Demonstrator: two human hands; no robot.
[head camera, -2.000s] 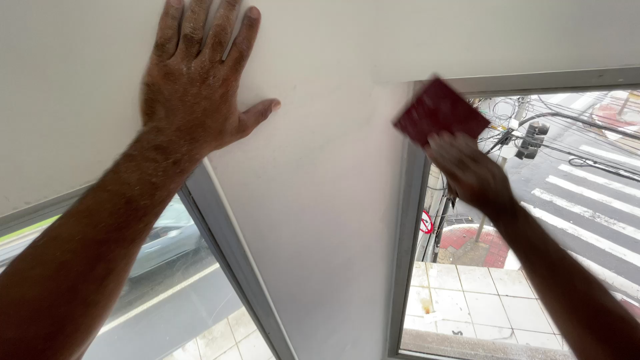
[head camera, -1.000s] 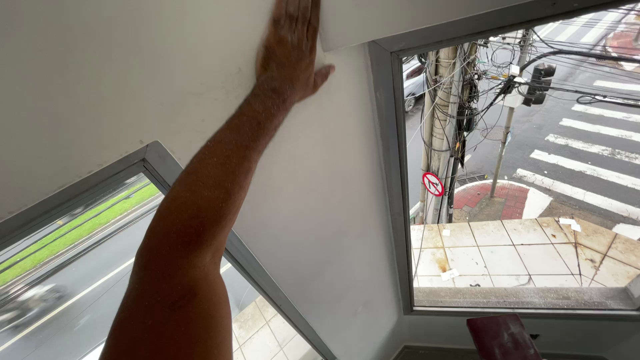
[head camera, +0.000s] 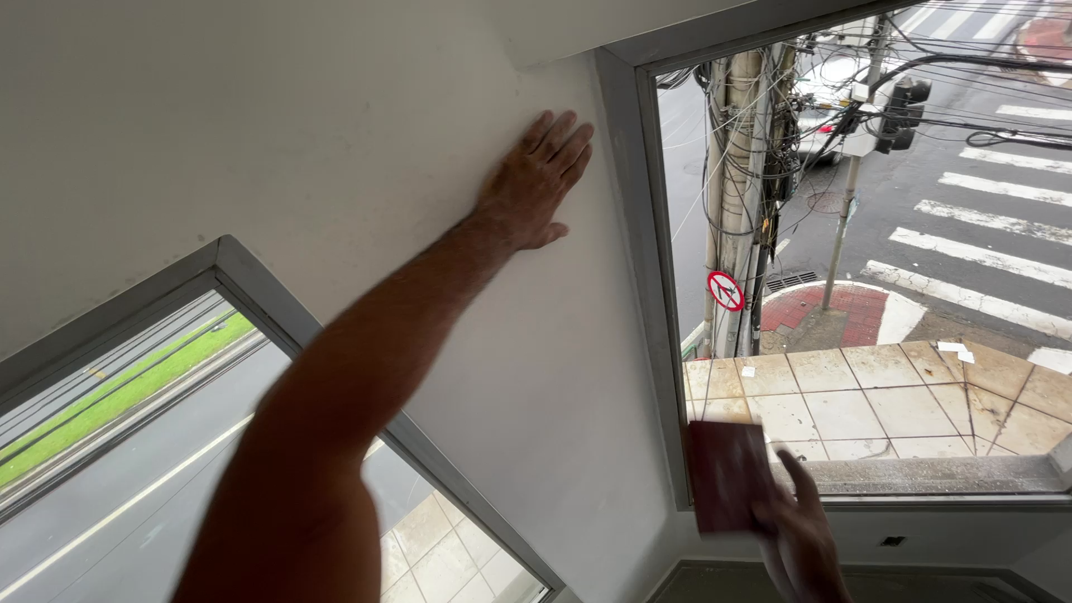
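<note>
My left hand (head camera: 540, 180) lies flat with fingers spread on the white wall (head camera: 536, 335) between two windows, close to the upper left corner of the right window's grey frame (head camera: 641, 251). My right hand (head camera: 791, 511) holds a dark red, flat rectangular sheet or pad (head camera: 727, 477) by its right edge, near the lower left corner of that frame. The sheet is blurred; I cannot tell what it is made of or whether it touches the frame.
At lower left stands another window with a grey frame (head camera: 260, 310). Through the right window show a tiled ledge (head camera: 837, 402), a utility pole with tangled cables (head camera: 741, 167), a traffic light (head camera: 903, 113) and a crosswalk (head camera: 988, 260). A dark-framed panel (head camera: 904, 582) lies below.
My left hand has moved right along the wall, towards the right window's frame. The dark red sheet has come up from the bottom edge since one second ago. The view has swung.
</note>
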